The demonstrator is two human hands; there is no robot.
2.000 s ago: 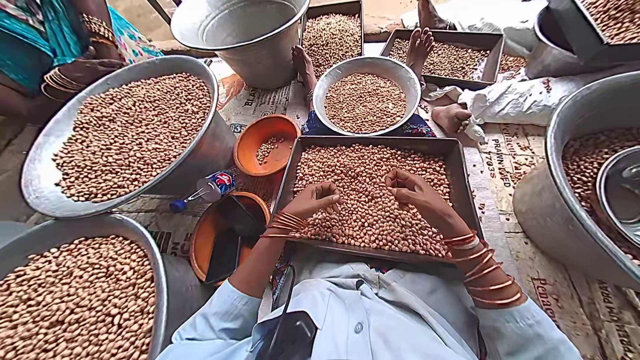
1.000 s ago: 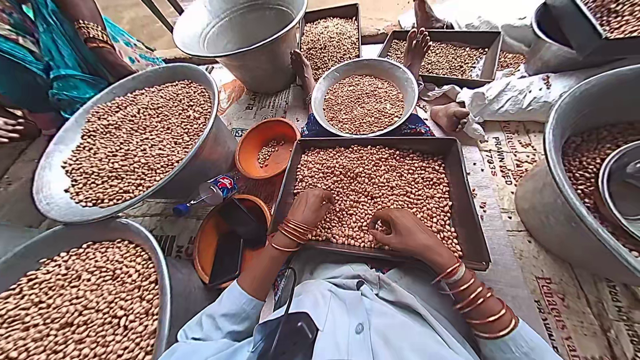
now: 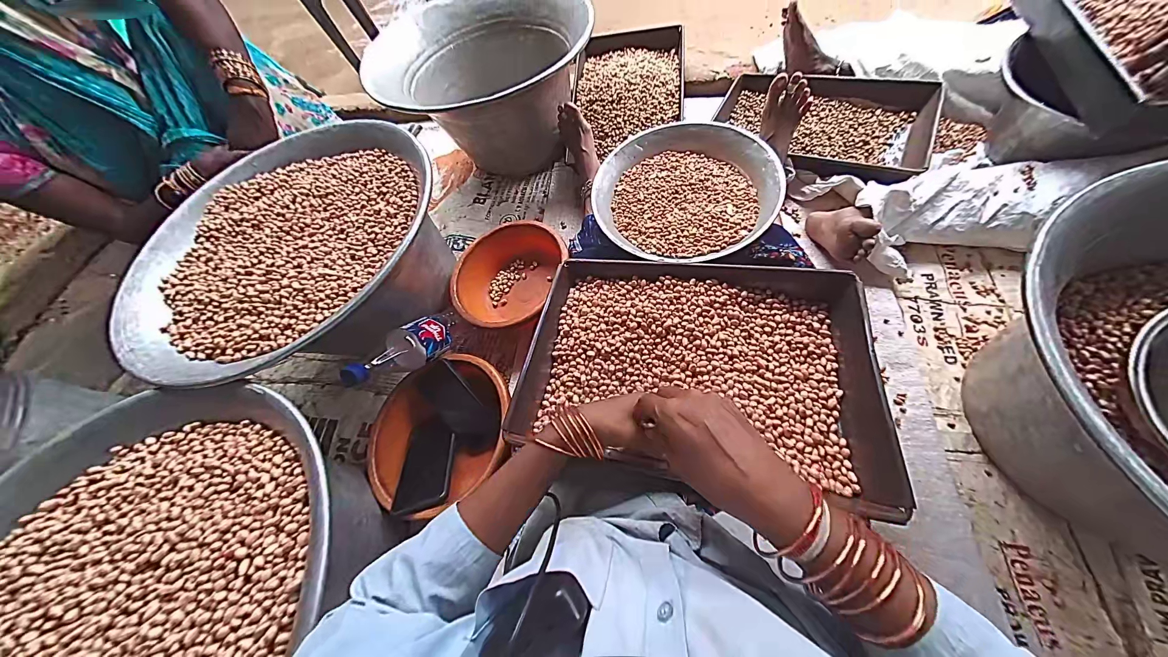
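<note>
A dark metal tray (image 3: pixel 871 383) full of reddish-brown nuts or seeds (image 3: pixel 693 338) lies in front of my body. Over its near edge my two hands meet. My left hand (image 3: pixel 630 422) is mostly covered by my right hand (image 3: pixel 707 438), whose fingers are bent; whether either holds a nut cannot be seen. Beyond the tray's far edge is a round metal basin (image 3: pixel 780 182) of the same kind of nuts. At the tray's left stands an orange bowl (image 3: pixel 470 283) with a few pieces inside.
Large metal tubs heaped with nuts stand at left (image 3: pixel 137 338), lower left (image 3: pixel 315 511) and right (image 3: pixel 1004 392). A second orange bowl (image 3: pixel 383 438) holds dark phone-like objects; a plastic bottle (image 3: pixel 411 347) lies beside it. Another person's feet (image 3: pixel 785 109) are ahead; a person's arm (image 3: pixel 242 82) is at upper left.
Both hands were apart over the nuts; they have come together at the tray's near edge, the right now overlapping the left. At upper left, the other person's arms have moved to the tub's rim.
</note>
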